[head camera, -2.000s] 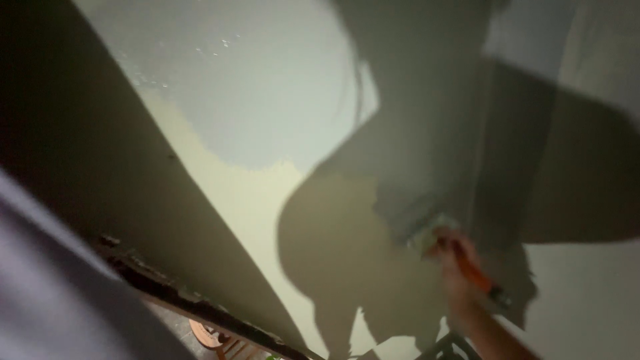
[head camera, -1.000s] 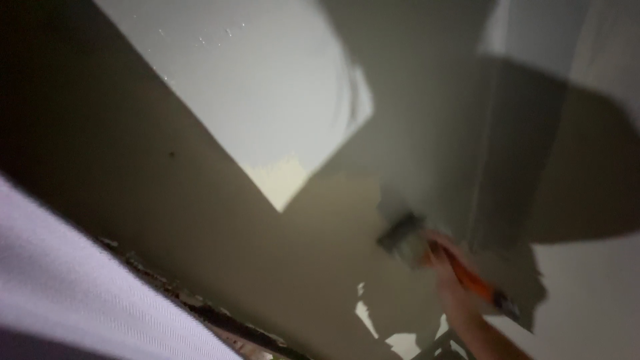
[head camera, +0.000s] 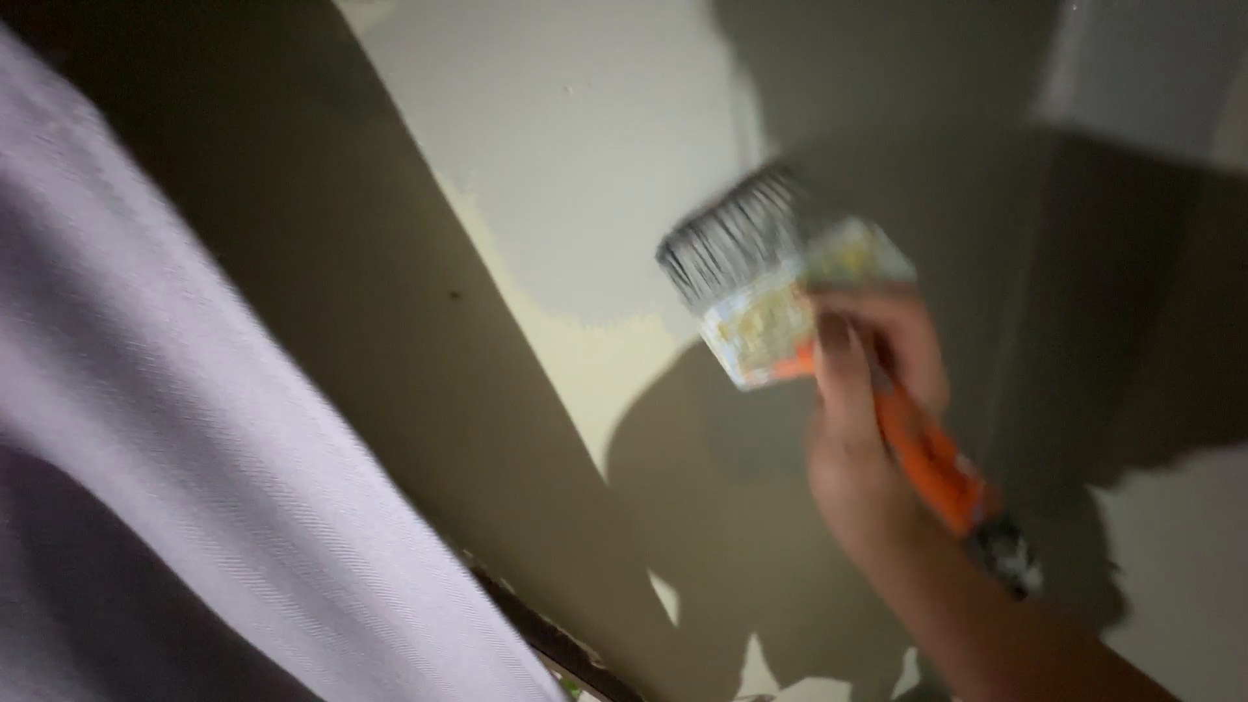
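My right hand (head camera: 873, 390) grips a wide flat paintbrush (head camera: 756, 288) by its orange handle, near the paint-crusted ferrule. The dark bristles point up and to the left, over the wall (head camera: 575, 195); whether they touch it cannot be told. Light grey paint covers the upper part of the wall, with a ragged border against a cream-yellow area below. Large dark shadows fall across the wall around the hand. My left hand is out of frame.
White fabric (head camera: 263, 419) spans the left side, close to the camera. A dark, rough edge (head camera: 556, 639) runs along the bottom of the wall, with a bit of green showing beneath it.
My right hand and the paintbrush have moved up from the lower, shadowed part of the wall and look larger now. The white fabric reaches higher on the left.
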